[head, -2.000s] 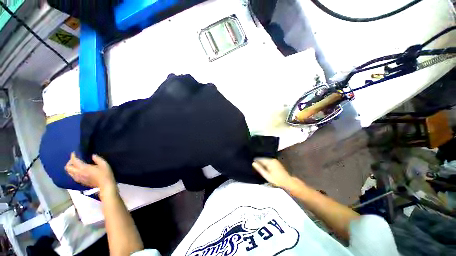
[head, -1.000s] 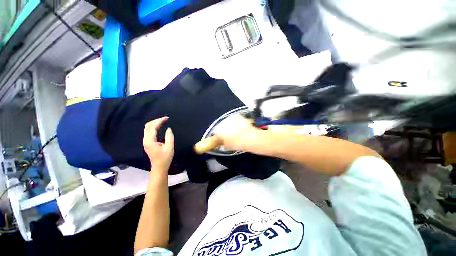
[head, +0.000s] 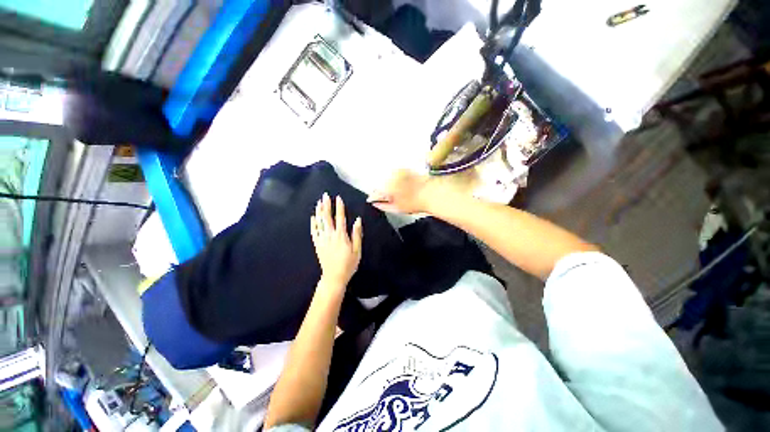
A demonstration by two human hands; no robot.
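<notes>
The black garment (head: 262, 261) lies over the dark-blue padded buck (head: 173, 325), whose rounded end shows at the left. My left hand (head: 338, 245) lies palm down on the garment with its fingers spread. My right hand (head: 401, 192) is at the garment's right edge; its fingertips touch the black cloth, and it looks as if they pinch it, partly hidden. The steam iron (head: 463, 131) with its wooden handle stands at the right edge of the white table, just beyond my right hand and not held.
The white pressing table (head: 371, 101) has a metal-framed rectangular plate (head: 315, 80). A bright-blue metal arm (head: 173, 202) stands behind the buck at the left. Black hoses (head: 507, 29) run up from the iron. A small dark object (head: 236, 361) lies below the buck.
My right hand has let go of the iron, which is now back at the table's right edge. My left hand has moved right along the garment. The view has turned.
</notes>
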